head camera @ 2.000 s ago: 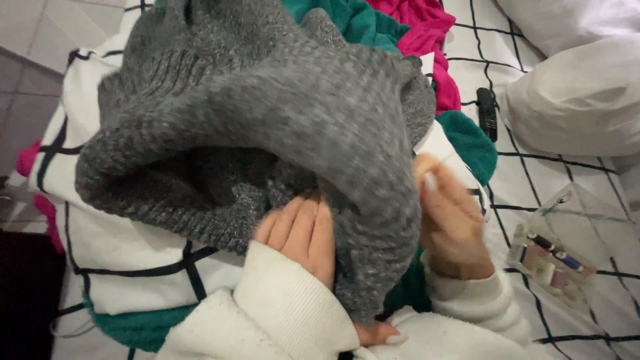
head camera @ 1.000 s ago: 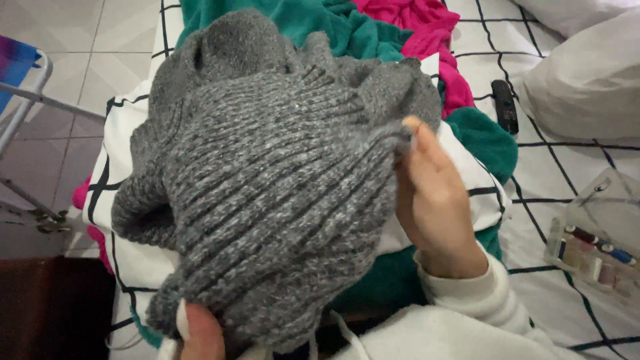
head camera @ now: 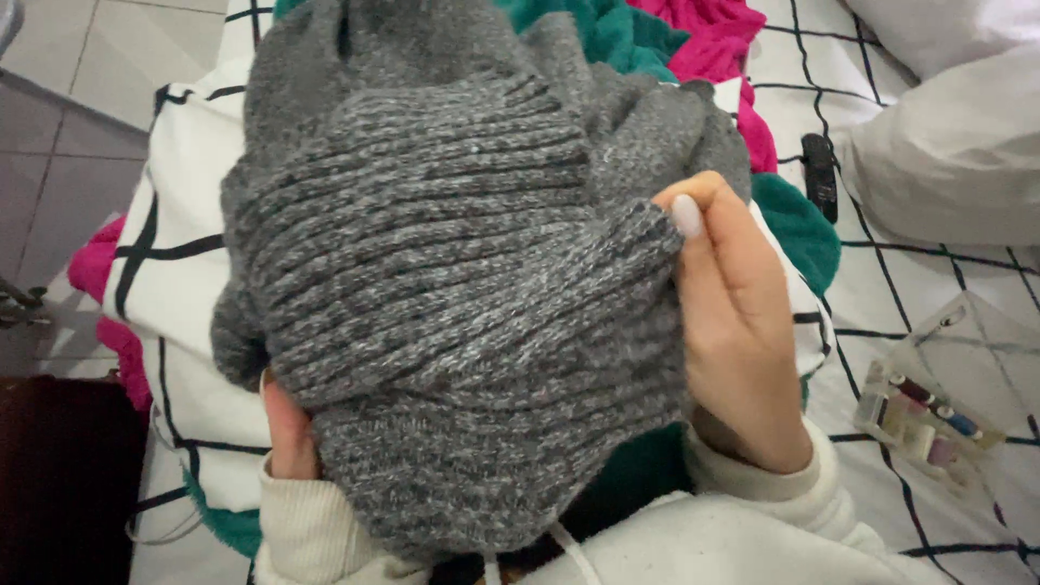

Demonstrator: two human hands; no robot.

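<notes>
A grey ribbed knit garment (head camera: 455,244) fills the middle of the view, its ribbing running across from left to right. At its right edge, my right hand (head camera: 735,317) pinches the knit between thumb and fingers. My left hand (head camera: 288,431) holds the lower left edge; most of its fingers are hidden beneath the cloth. Under the garment lies a white cloth with black lines (head camera: 195,309), over teal fabric (head camera: 796,231) and bright pink fabric (head camera: 715,41).
A clear plastic box (head camera: 926,422) with thread spools lies open on the checked bedding at the right. Beyond it are a black remote-like object (head camera: 819,179) and a whitish pillow (head camera: 959,146). Tiled floor (head camera: 97,171) and a dark reddish-brown surface (head camera: 65,479) show at the left.
The garment's dark opening, facing me two seconds ago, is turned from view, and its ribbed face is spread out. My left hand has moved from the middle to the lower left edge.
</notes>
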